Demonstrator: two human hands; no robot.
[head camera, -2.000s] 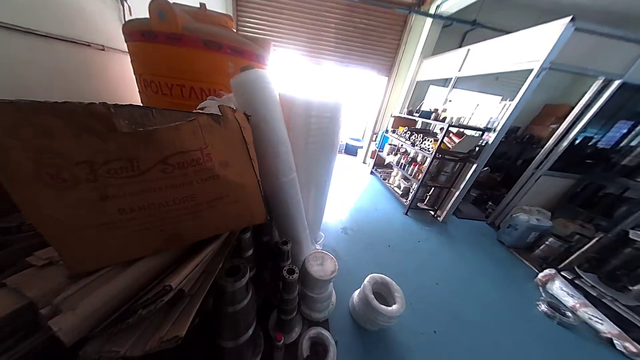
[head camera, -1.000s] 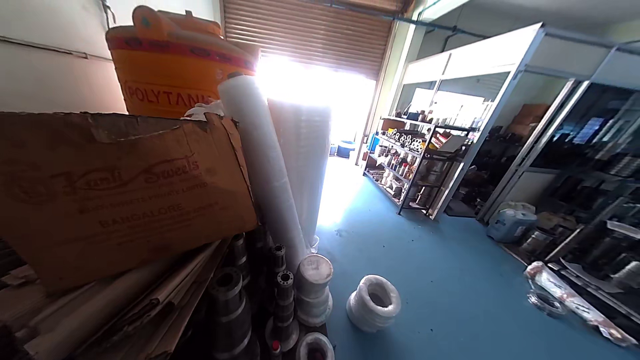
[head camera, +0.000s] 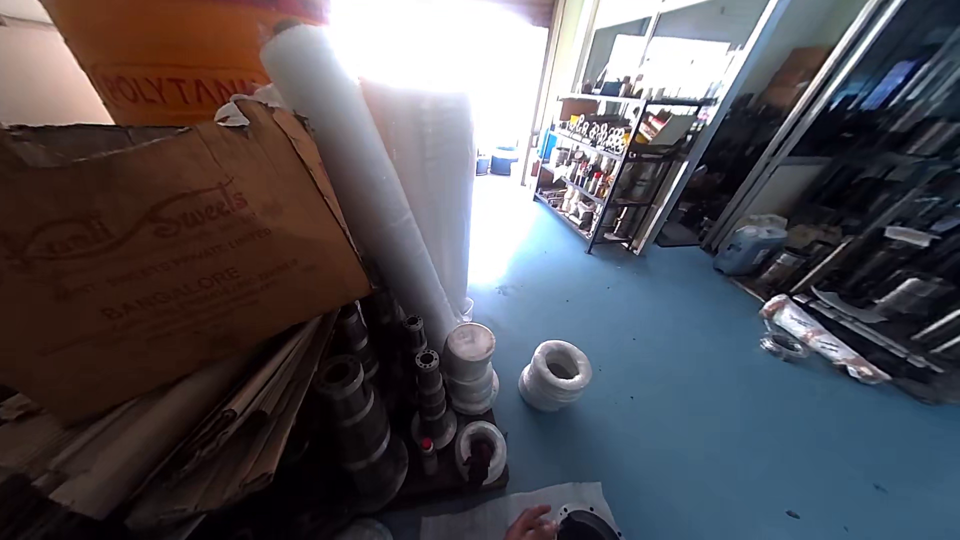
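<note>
At the bottom edge of the head view, one hand (head camera: 531, 523) reaches in beside a round dark flanged part (head camera: 585, 523) with holes around its rim. Under both lies a whitish sheet (head camera: 502, 507) on the blue floor. Whether the fingers touch the flange is not clear, and nothing shows held in them. By its place it appears to be my left hand; my right hand is out of view. Just behind the sheet stands a plastic-wrapped ring (head camera: 493, 433) with something dark inside it.
Stepped metal cylinders (head camera: 360, 427) and a wrapped white cylinder (head camera: 470, 367) stand left. A wrapped ring-shaped part (head camera: 555, 375) sits on the floor. Tall film rolls (head camera: 360, 165) lean by a cardboard box (head camera: 172, 247). Farther off are a shelf rack (head camera: 607, 157) and a wrapped long bundle (head camera: 821, 337).
The view has dipped toward the floor. A hand, the whitish sheet and the flanged part now show at the bottom edge; none of them was in the earlier frames.
</note>
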